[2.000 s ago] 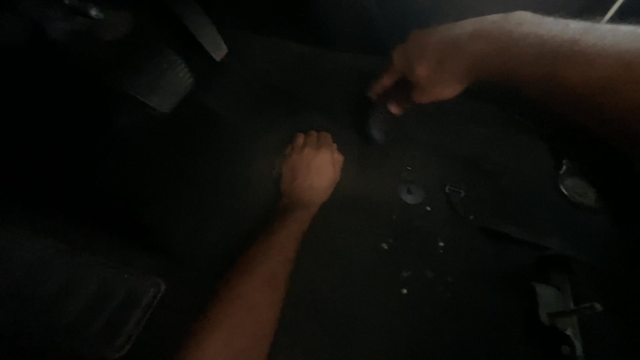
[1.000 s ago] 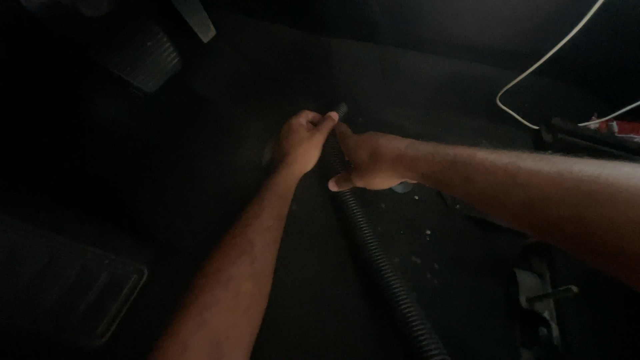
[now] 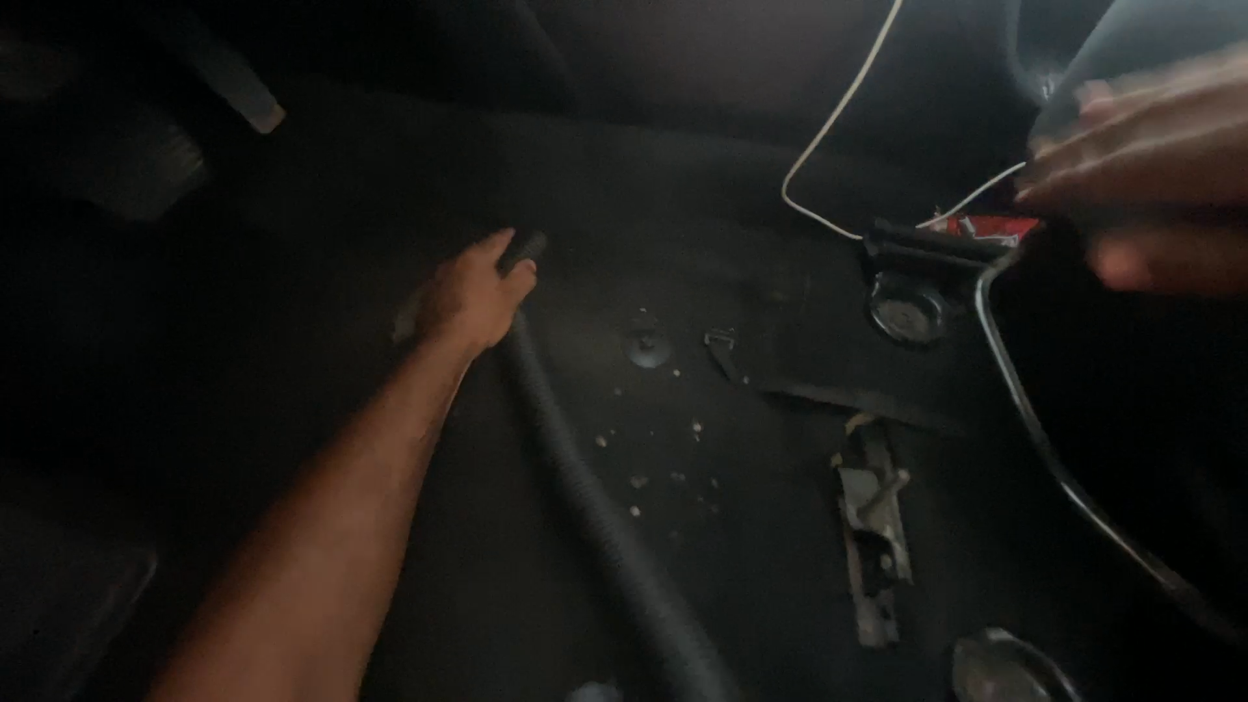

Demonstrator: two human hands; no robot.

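Observation:
My left hand (image 3: pixel 480 292) grips the upper end of a black corrugated hose (image 3: pixel 595 497), whose tip shows just past the thumb and finger. From there the hose runs down toward the bottom edge over a dark car floor carpet (image 3: pixel 468 546). My right hand (image 3: pixel 1121 185), blurred, is at the upper right beside a grey surface, with its fingers spread; I see nothing in it. Pale crumbs (image 3: pixel 636 511) lie on the carpet right of the hose, below a round disc-shaped fastener (image 3: pixel 647 347).
Pedals (image 3: pixel 166 171) stand at the upper left. A metal seat rail (image 3: pixel 875 536), a curved metal bar (image 3: pixel 1033 429) and a round metal part (image 3: pixel 907 310) are on the right. A white cable (image 3: pixel 829 122) runs to a black bar near a red item (image 3: pixel 994 229).
My right hand has left the hose and moved to the upper right. My left hand keeps its hold on the hose, which it did not hold two seconds ago. The view has shifted.

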